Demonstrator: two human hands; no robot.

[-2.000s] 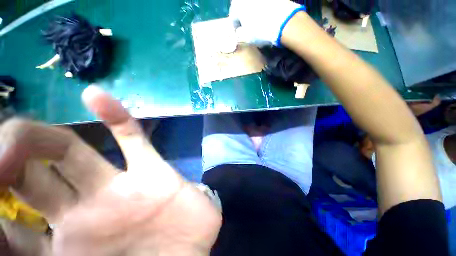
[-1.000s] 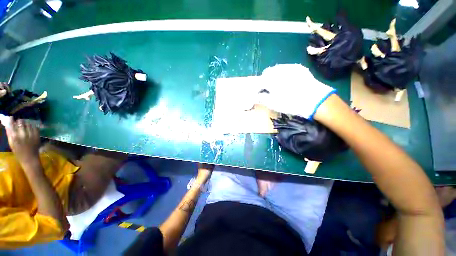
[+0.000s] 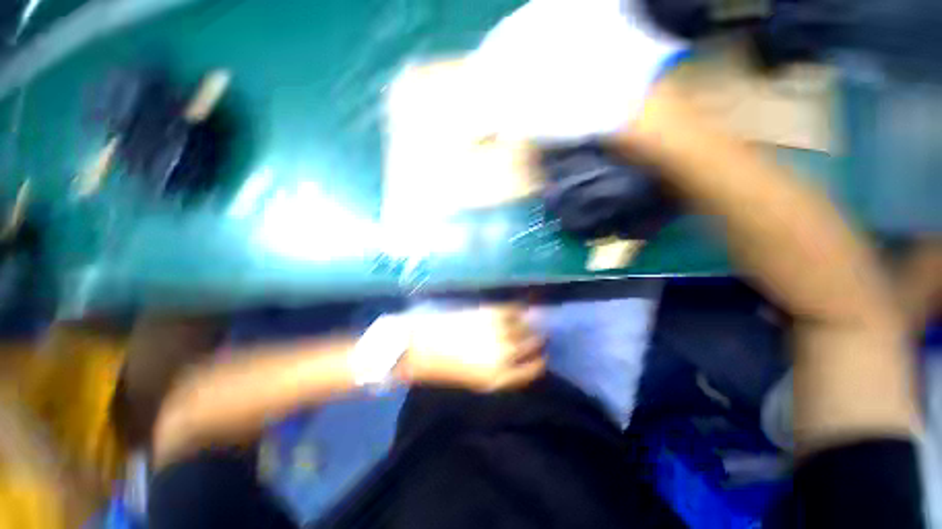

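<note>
The view is blurred. My right hand (image 3: 578, 72), in a white glove with a blue cuff, is over the tan board (image 3: 434, 103). A black clump (image 3: 604, 191) with a beige end (image 3: 611, 253) lies partly under my right wrist, at the board's right side. The glove's fingertips are washed out, so whether they grip the clump cannot be told. My left hand (image 3: 470, 346) is bare, with curled fingers, in front of my waist below the bench edge. Whether it holds anything cannot be told.
Another black clump (image 3: 165, 134) with beige ends lies on the green bench (image 3: 310, 134) at left, and a dark one (image 3: 16, 248) at the left rim. A second cardboard sheet (image 3: 795, 109) is at upper right, with dark parts above it. A yellow-clothed person (image 3: 72, 393) is at lower left.
The view has shifted and blurred. My left hand has moved from beside my lap, at the bench edge, to in front of my waist. My right hand stays over the board by the clump.
</note>
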